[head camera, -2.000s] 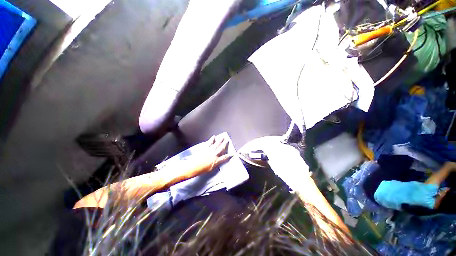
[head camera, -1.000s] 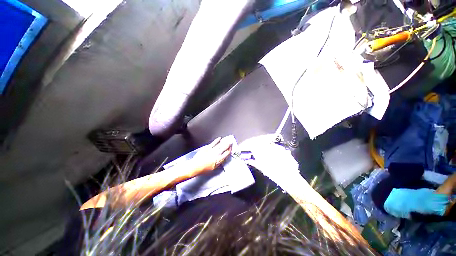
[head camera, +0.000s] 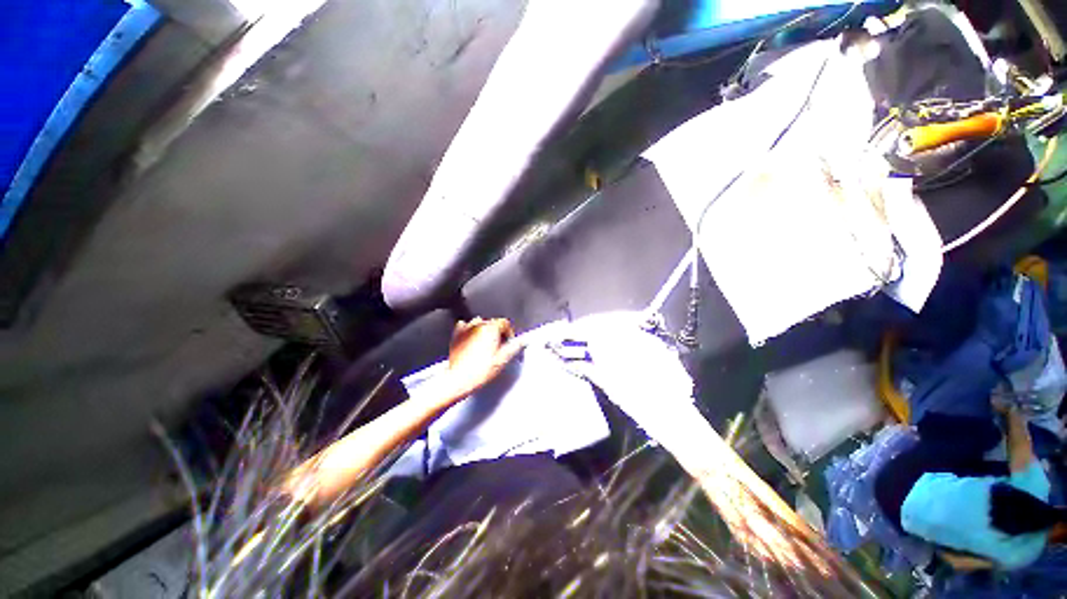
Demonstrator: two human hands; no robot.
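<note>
A pale blue-grey garment (head camera: pixel 532 412) lies folded on the near end of the dark padded ironing table (head camera: pixel 614 252). My bare left hand (head camera: pixel 480 346) is at its upper left edge, fingers curled in on the cloth edge; the fingertips are hidden. My right hand (head camera: pixel 626 351), in a white glove washed out by glare, is closed around the iron (head camera: pixel 570 350) at the garment's upper right. Only a small dark part of the iron shows. A cord and hose run up from it.
A white sheet (head camera: pixel 784 211) covers the table's middle. A pale sleeve board (head camera: pixel 468 187) stands on the left. An orange-handled thing (head camera: pixel 954 132) lies among hoses at the far end. At right are a white block (head camera: pixel 823 400), blue garments (head camera: pixel 971 357) and a person in light blue (head camera: pixel 971 515).
My left hand has gone from lying flat with fingers extended on the garment to curled at its upper edge. My right hand stays at the iron. The whole view has shifted, moving the scene right.
</note>
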